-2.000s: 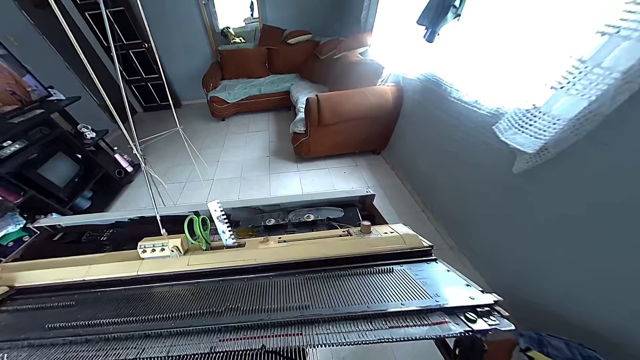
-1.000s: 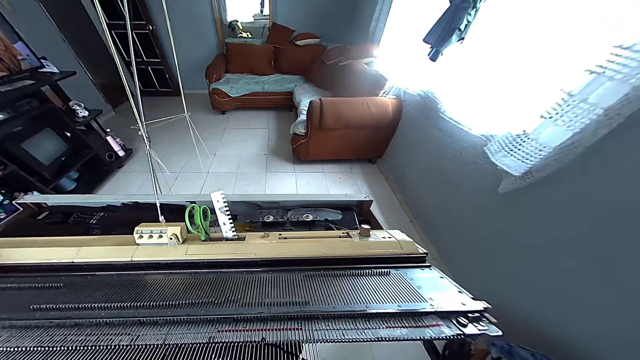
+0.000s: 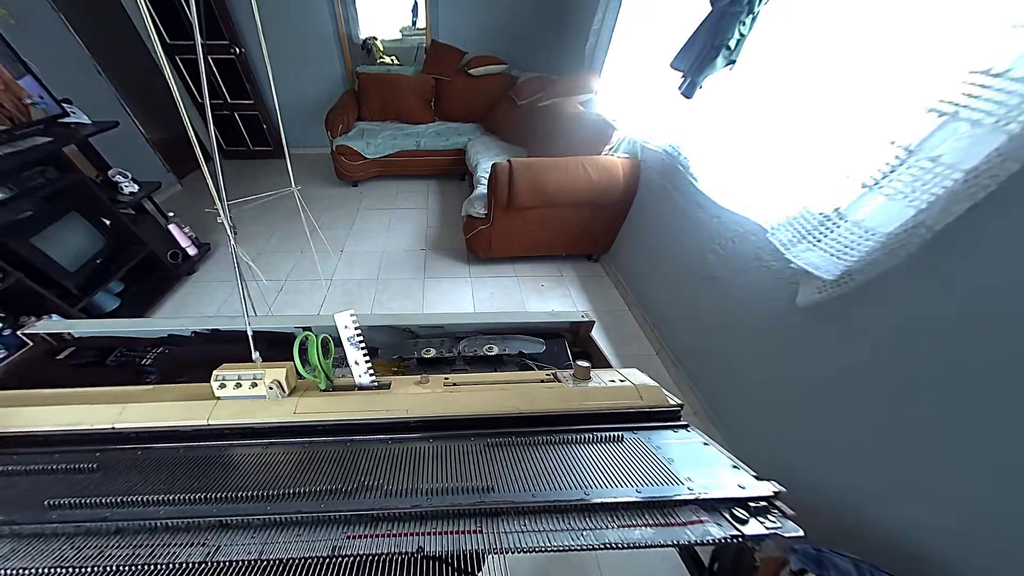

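Note:
Neither of my hands shows clearly; a small blurred brownish patch and dark blue cloth (image 3: 832,562) lie at the bottom right edge, and I cannot tell what the patch is. A flat-bed knitting machine (image 3: 512,404) spans the lower view, with its rear needle bed (image 3: 400,472) above a front needle bed (image 3: 240,540). Green-handled scissors (image 3: 314,358) and a white notched strip (image 3: 355,349) stand upright in its cream top panel. Left of them sits a row counter (image 3: 253,381). Pale yarn strands (image 3: 210,144) rise behind it.
Behind the machine lies an open long case (image 3: 472,322) with parts inside. Farther off are a brown corner sofa (image 3: 552,200), a black TV stand (image 3: 120,264) at left and a dark door (image 3: 216,80). A wall and a window with a lace-edged curtain (image 3: 840,240) flank the right.
The view has shifted slightly since the earlier frames. The scissors, the notched strip and the machine keep their places relative to each other.

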